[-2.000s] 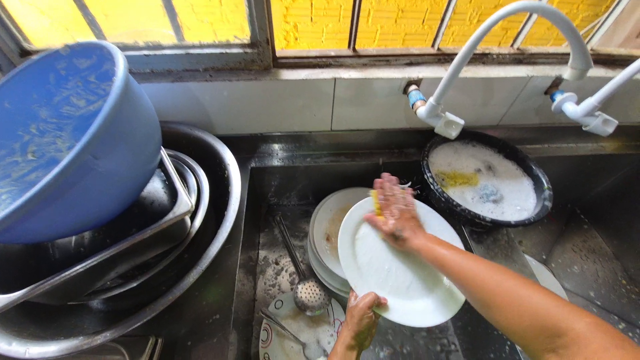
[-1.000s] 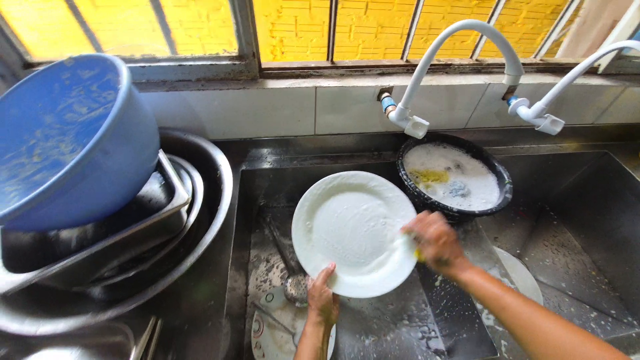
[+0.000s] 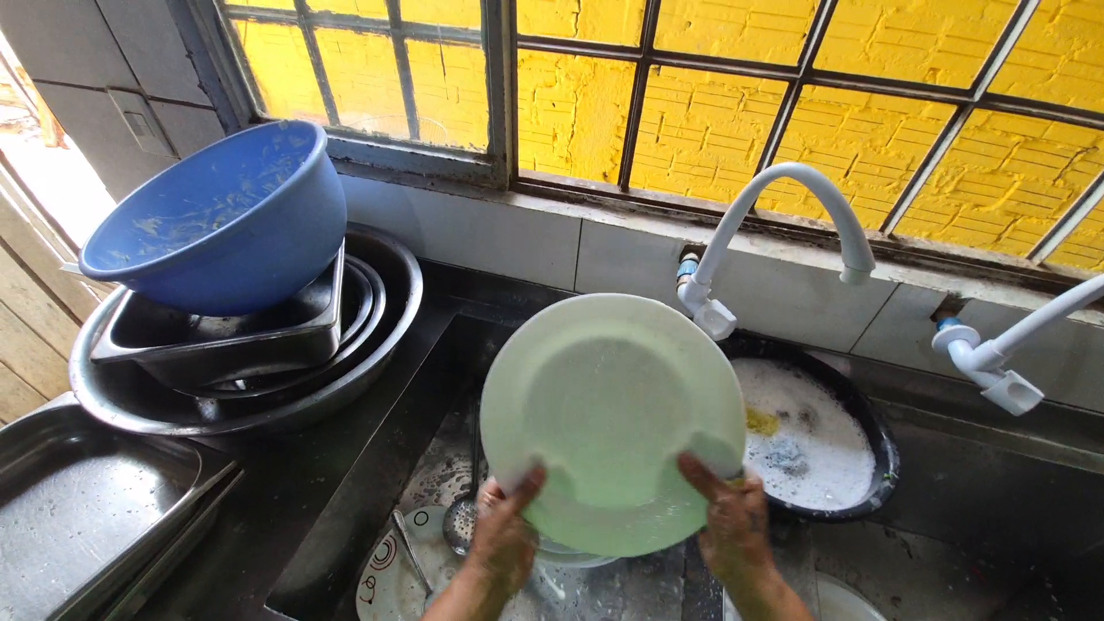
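Both my hands hold a pale round plate [image 3: 612,414] tilted up over the sink. My left hand [image 3: 504,535] grips its lower left rim, thumb on the face. My right hand [image 3: 733,526] grips the lower right rim, with a bit of yellow sponge showing beside the fingers. Below lie a perforated metal skimmer [image 3: 461,524], a spoon-like metal utensil [image 3: 410,550] and a patterned plate [image 3: 379,582]. Part of another plate shows under the held one. To the right, a black basin [image 3: 884,470] holds foamy water with a yellow thing and a bluish one in it.
On the left, a tilted blue plastic bowl [image 3: 233,233] rests on metal pans [image 3: 233,354] inside a large metal basin [image 3: 129,414]. Metal trays [image 3: 103,509] lie nearer. Two white faucets [image 3: 776,181] [image 3: 992,354] rise behind the sink. Another plate [image 3: 841,599] is at the lower right.
The right hand has gone from rubbing the plate's face to gripping its lower right rim. The plate is now raised and tilted in both hands. The view has shifted upward and left.
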